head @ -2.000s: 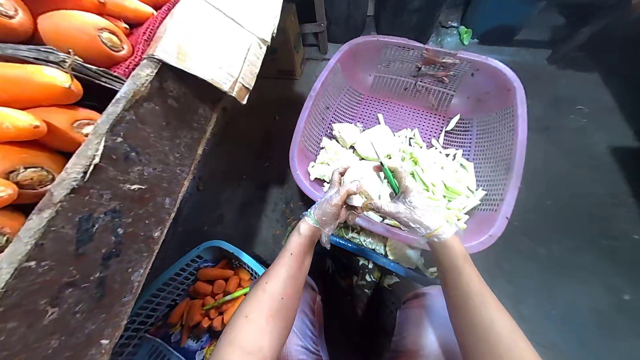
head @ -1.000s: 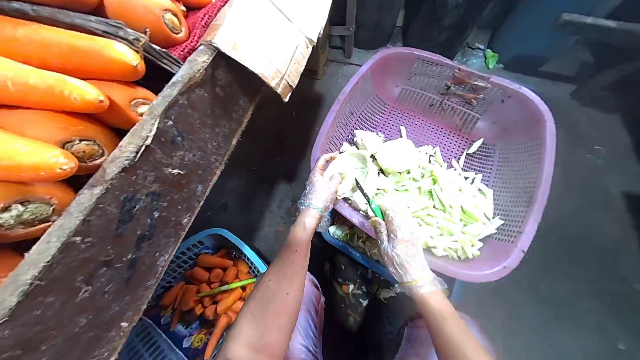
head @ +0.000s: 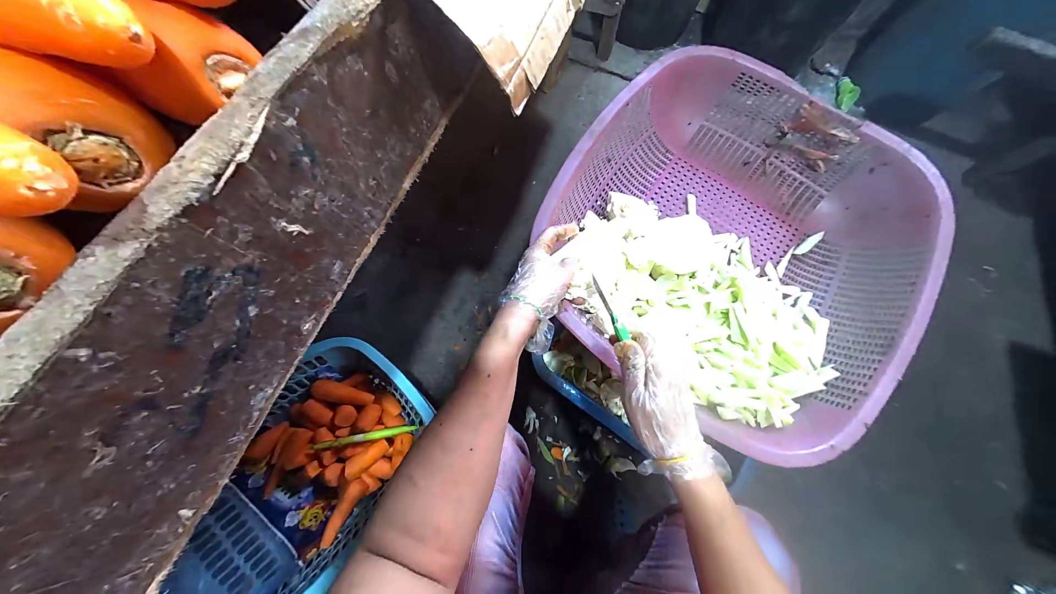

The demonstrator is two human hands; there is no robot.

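Clear plastic gloves cover both hands. My right hand [head: 660,396] grips a small knife with a green handle [head: 620,332], its blade pointing up and left, at the near rim of a pink plastic basket [head: 907,379]. My left hand [head: 544,272] is at the basket's left rim, its fingers around a pale piece of vegetable [head: 590,256] that looks like cabbage; glare blurs its outline. Cut pale green strips [head: 767,355] are heaped in the basket beside the hands, with larger whitish pieces [head: 676,239] behind them.
A blue basket [head: 412,396] of peeled carrots [head: 363,458] stands at lower left. Large carrots [head: 74,140] lie behind a worn wooden board [head: 206,289]. Below the pink basket sits a blue container [head: 577,400] with leafy scraps. Cardboard [head: 528,41] juts out at the top.
The hands were close together around the knife two seconds ago; now they are farther apart, with the knife still in my right hand. The view has shifted somewhat.
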